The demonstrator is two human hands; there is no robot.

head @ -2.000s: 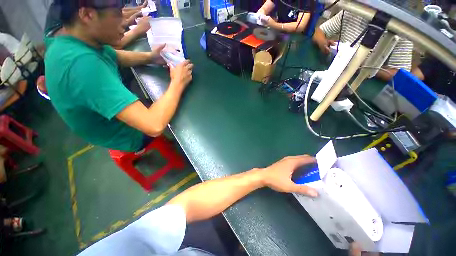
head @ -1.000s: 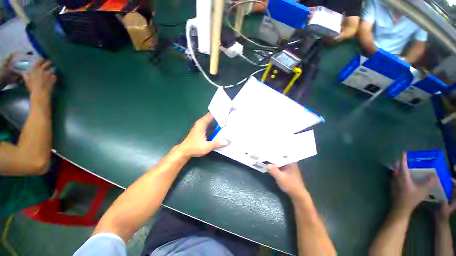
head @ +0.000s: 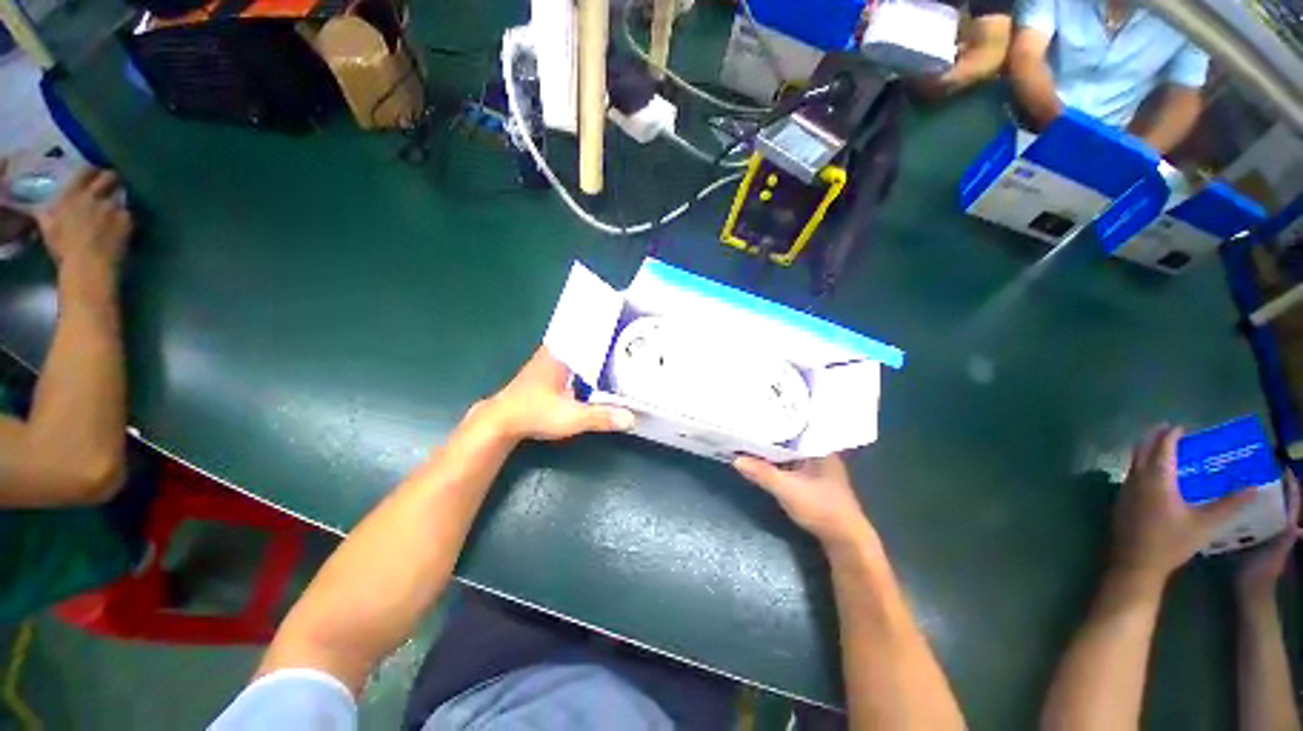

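An open white retail box with blue edges is held in front of me. A long rounded white insert lies inside, with a round patterned part at each end. The top flap stands up at the far side. Side flaps stick out at the left and right ends. My left hand grips the left end, thumb on the front. My right hand holds the near lower edge right of centre, thumb on the front. The box's underside is hidden.
A yellow and black tester sits behind the box, with white cables, a power strip and a wooden post beside it. Neighbours' hands hold boxes at the right and far left. Blue and white boxes stand back right.
The box has tilted so its inside faces me, and its top flap now stands steeper at the far side. Both hands keep their hold. The view has shifted slightly.
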